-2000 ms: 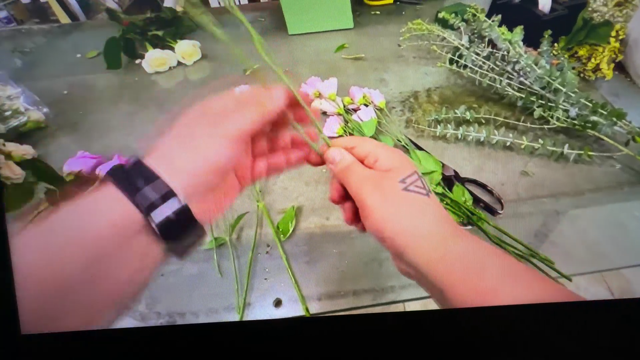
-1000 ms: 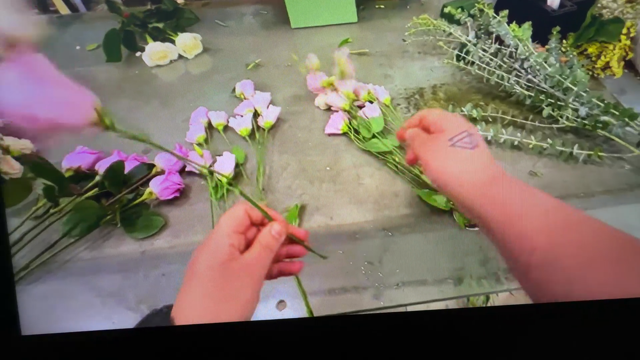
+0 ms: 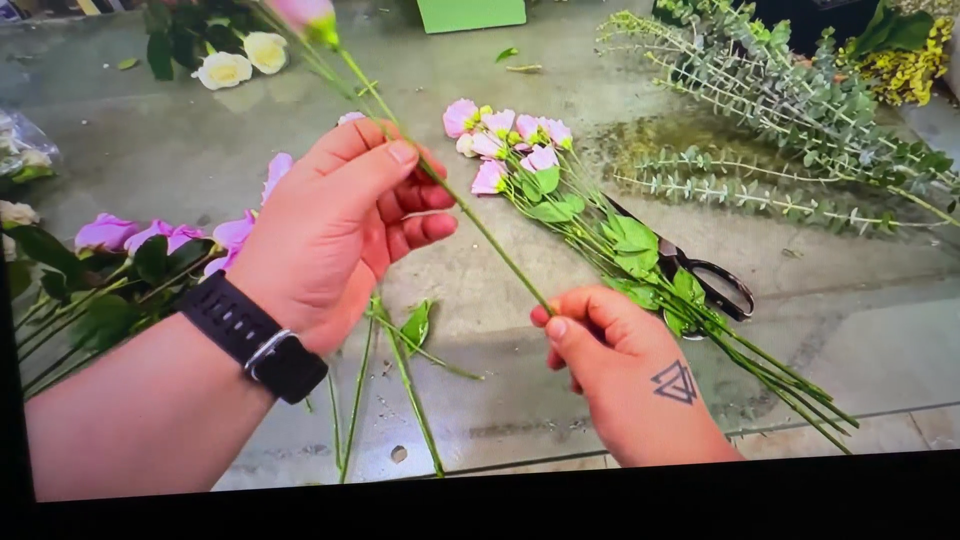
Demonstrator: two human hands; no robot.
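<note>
A pink lisianthus stem runs diagonally between my hands, its bloom cut off by the top edge. My left hand, with a black watch band at the wrist, pinches it higher up between thumb and forefinger. Lower down, my right hand grips the stem's end. Beyond my right hand lies a bunch of pink lisianthus with leafy stems, over black-handled scissors that are partly hidden. Cut green stems lie below my left hand. Purple-pink roses lie at the left, partly behind my left forearm.
Eucalyptus branches spread over the grey table at the right, beside yellow flowers. White roses lie at the back left. A green block stands at the back edge. A plastic-wrapped bunch is at the far left.
My right hand has come away from the pink lisianthus bunch and now holds the end of the stem. My left hand has moved up along it, and the bloom is farther from the view.
</note>
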